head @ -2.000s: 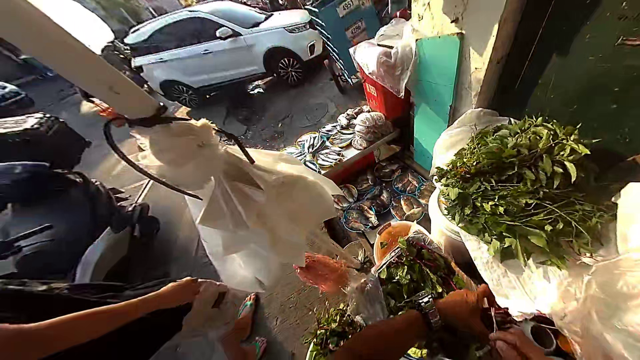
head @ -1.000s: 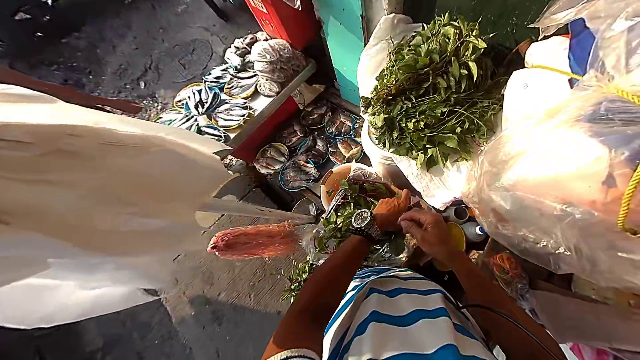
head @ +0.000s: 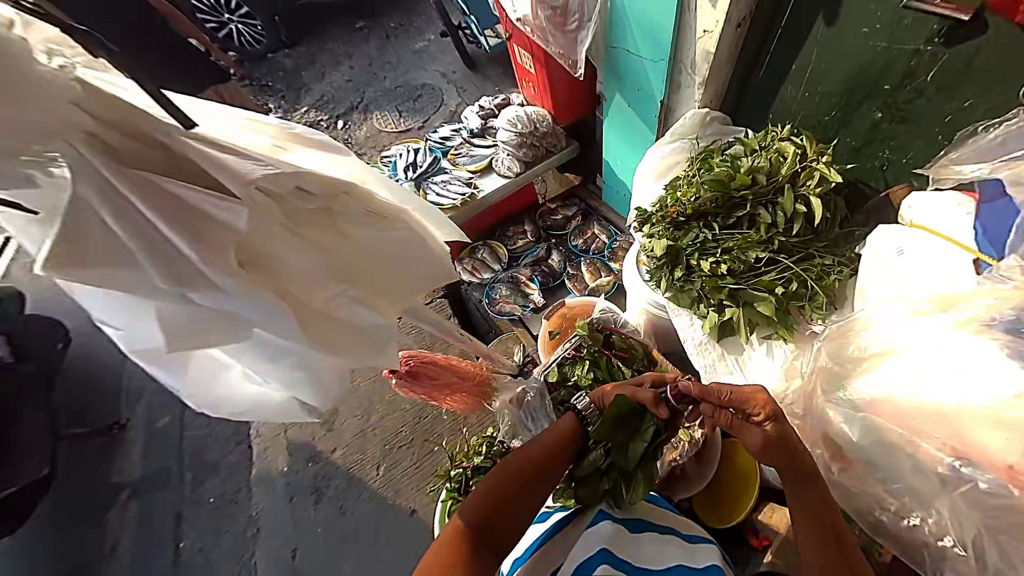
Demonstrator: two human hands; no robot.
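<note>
Both my hands meet at the lower middle right. My left hand (head: 636, 392), a metal-banded watch on its wrist, is closed on a bunch of leafy greens (head: 620, 456) whose leaves hang down toward my striped shirt. Thumb and fingers of my right hand (head: 740, 412) pinch at the stem end of the bunch, touching my left fingers. Whether a tie is between them is too small to tell. More greens with reddish stems (head: 596, 360) lie just beyond my left hand. A pink bundle of plastic strands (head: 444, 382) hangs to their left.
A large white plastic sheet (head: 264, 264) hangs across the left. Plates of fish (head: 512, 292) stand ahead, with more fish on a raised tray (head: 512, 188). A big heap of greens (head: 744, 232) and clear plastic bags (head: 920, 416) are at right. A yellow container (head: 726, 484) is below my right hand.
The bunch of dark leaves now shows hanging from my left hand. My hands remain close together. The view has swung down and right since two seconds ago, and another person's arm at left has left it.
</note>
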